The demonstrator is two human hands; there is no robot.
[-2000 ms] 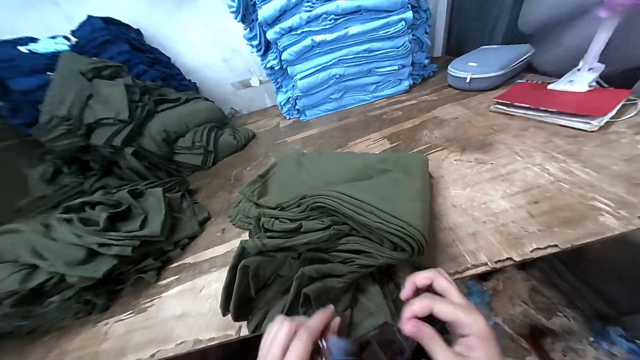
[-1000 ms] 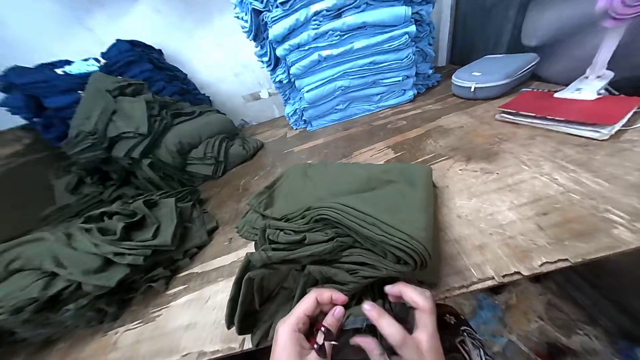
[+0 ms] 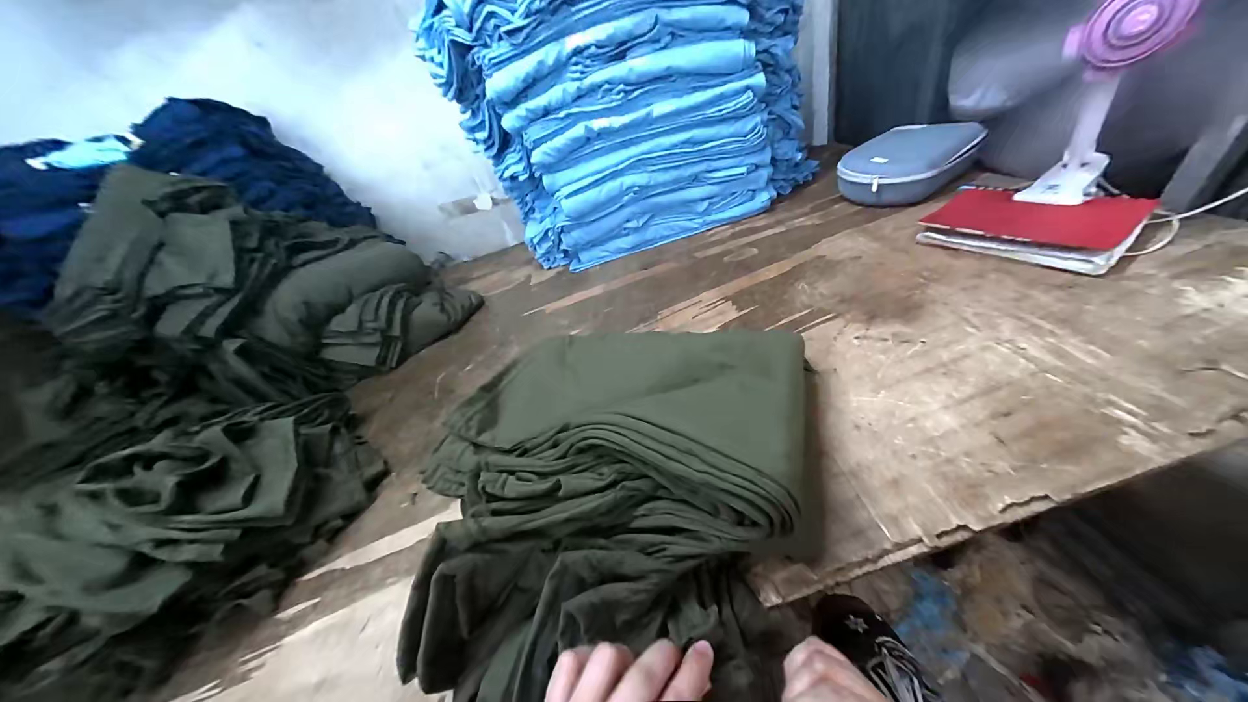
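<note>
A folded stack of olive-green cloth [image 3: 663, 390] lies at the front edge of the wooden table, its looser lower layers hanging towards me. At the bottom of the view my left hand [image 3: 629, 673] shows only its fingers, side by side over the dark hanging cloth. My right hand [image 3: 824, 673] is just right of it, mostly cut off by the frame's lower edge. Whether either hand grips the cloth cannot be told.
Heaps of olive-green cloth [image 3: 195, 468] cover the table's left, with navy cloth [image 3: 263, 156] behind. Light-blue folded cloth [image 3: 653, 136] is stacked at the back. Right of it are a grey zip case [image 3: 907, 166], a red folder [image 3: 1053, 219] and a pink fan [image 3: 1136, 29]. The table's broken edge [image 3: 975, 526] runs right.
Both hands have moved down, mostly out of view. One second ago they were close together in front of the cloth, with a small dark and red object in my left fingers; that object is now out of sight.
</note>
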